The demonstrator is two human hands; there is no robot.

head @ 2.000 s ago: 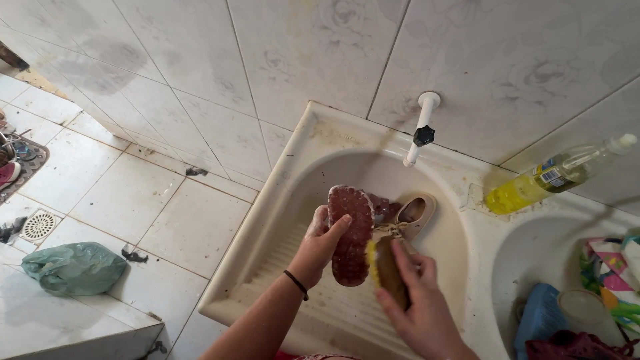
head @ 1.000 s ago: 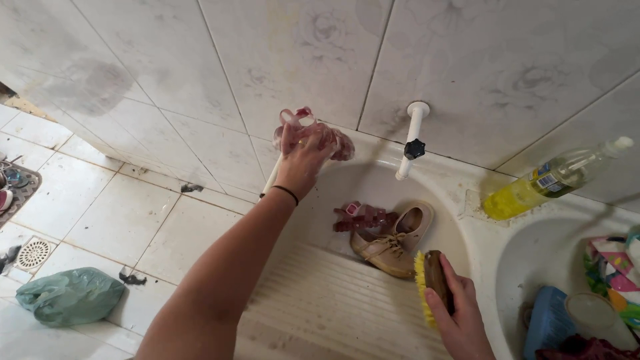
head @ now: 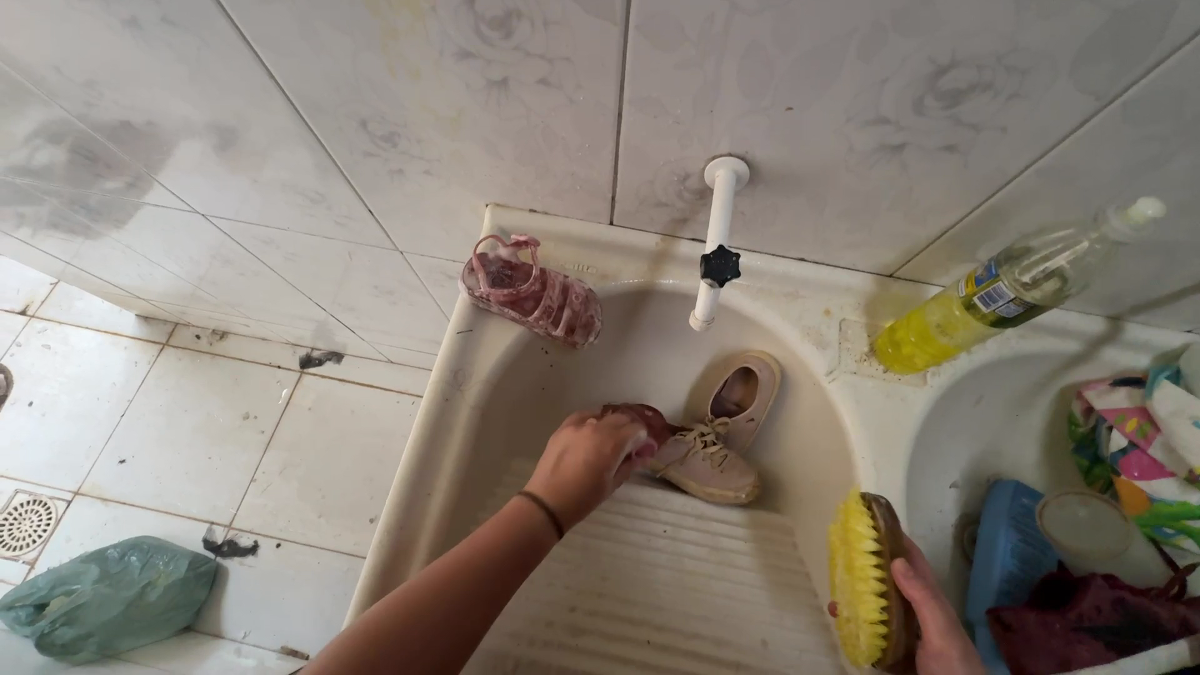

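My left hand is closed around a dark red sandal in the basin, beside a pair of beige lace-up shoes; the hand hides most of that sandal. Its mate, a pink-red strappy sandal with whitish suds on it, rests on the sink's back left corner. At the lower right my right hand grips a scrubbing brush with yellow bristles and a brown back, the bristles facing left. The washboard ridges of the sink lie between both hands.
A white tap with a black knob juts from the tiled wall. A bottle of yellow liquid stands on the ledge between basins. The right basin holds a blue plastic item and cloths. On the floor lie a green plastic bag and a drain grate.
The sudsy sandal has been let go on the sink's corner. My left hand has moved down and right into the basin, onto the other sandal. The brush is still in my right hand.
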